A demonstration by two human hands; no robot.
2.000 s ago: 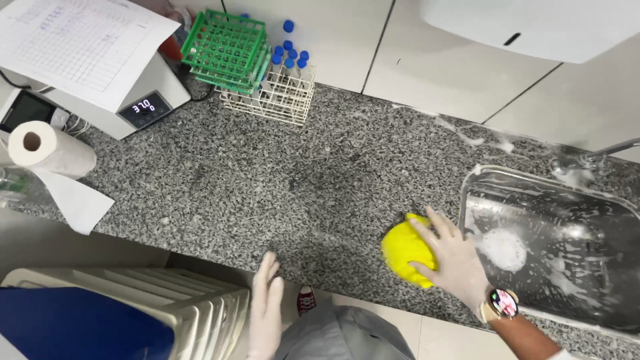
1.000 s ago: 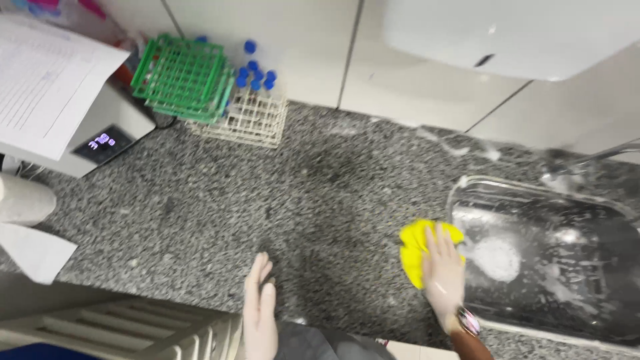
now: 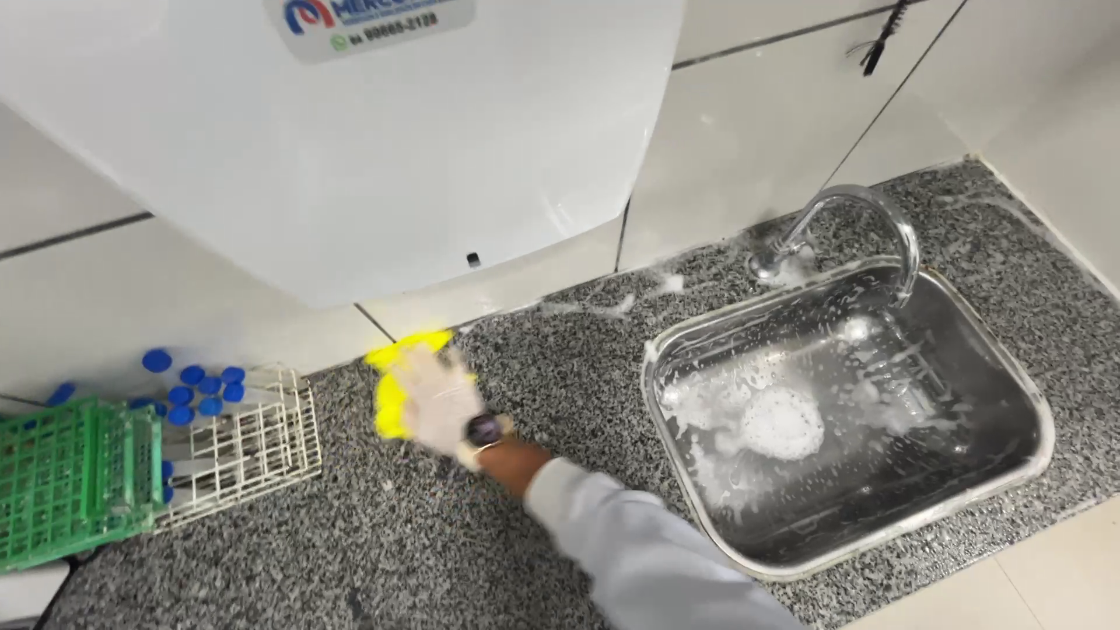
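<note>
My right hand (image 3: 437, 398), in a pale glove with a watch at the wrist, presses a yellow cloth (image 3: 392, 407) onto the speckled granite countertop (image 3: 560, 376). The cloth lies near the back edge by the wall, between the white wire rack and the sink, and shows around the blurred fingers. My left hand is out of the frame.
A steel sink (image 3: 849, 516) with foam stands at the right under a curved faucet (image 3: 862, 197). At the left are a green test tube rack (image 3: 66, 481), a white wire rack (image 3: 254, 437) and blue-capped tubes (image 3: 181, 394). A white wall dispenser (image 3: 420, 166) overhangs the counter.
My right hand and the yellow cloth have moved from beside the sink to the back of the counter, near the wire rack. My left hand has left the view, which has shifted strongly.
</note>
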